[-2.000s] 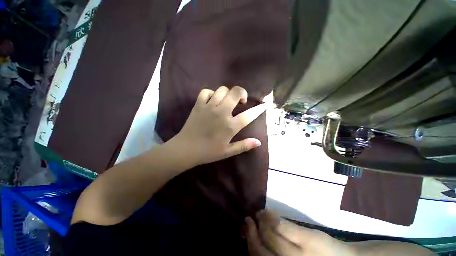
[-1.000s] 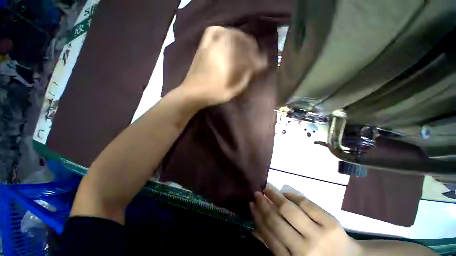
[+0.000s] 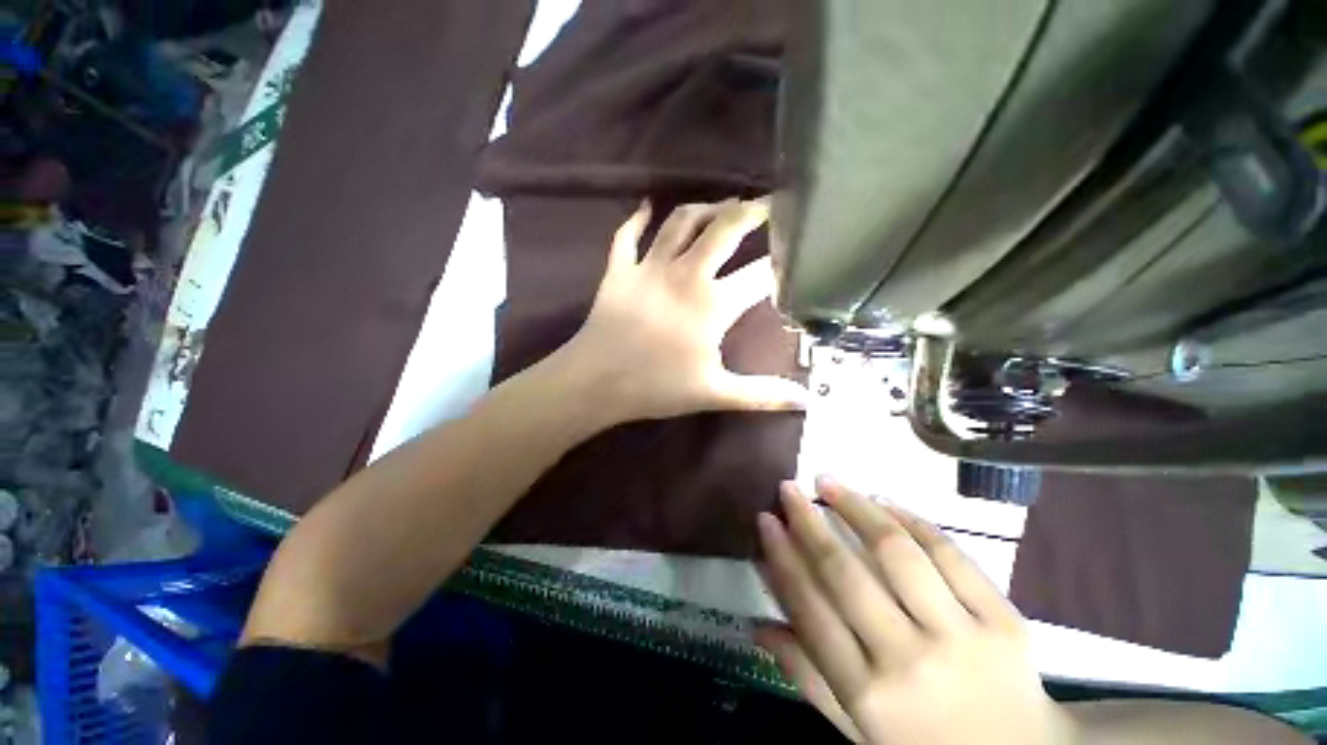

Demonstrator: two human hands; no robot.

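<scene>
A dark brown cloth panel (image 3: 626,473) lies on the white table, its right edge at the presser foot (image 3: 818,344) of the sewing machine. My left hand (image 3: 672,323) lies flat on the panel with fingers spread, thumb and forefinger on either side of the area beside the foot; its fingertips reach the machine head. My right hand (image 3: 902,611) rests at the panel's lower right corner, fingers extended and close together, fingertips at the cloth edge. Its palm side is hidden, so I cannot tell if it holds anything.
The machine head (image 3: 990,175) covers the upper right. A long brown strip (image 3: 342,248) lies at the left. A small brown piece (image 3: 1135,560) lies right of the needle. The table's green ruler edge (image 3: 626,604) runs in front. A blue basket (image 3: 138,597) stands lower left.
My left hand has come down and opened flat on the cloth near the foot. The panel's lower end has moved up from the table edge and lies flatter. My right hand has moved slightly up.
</scene>
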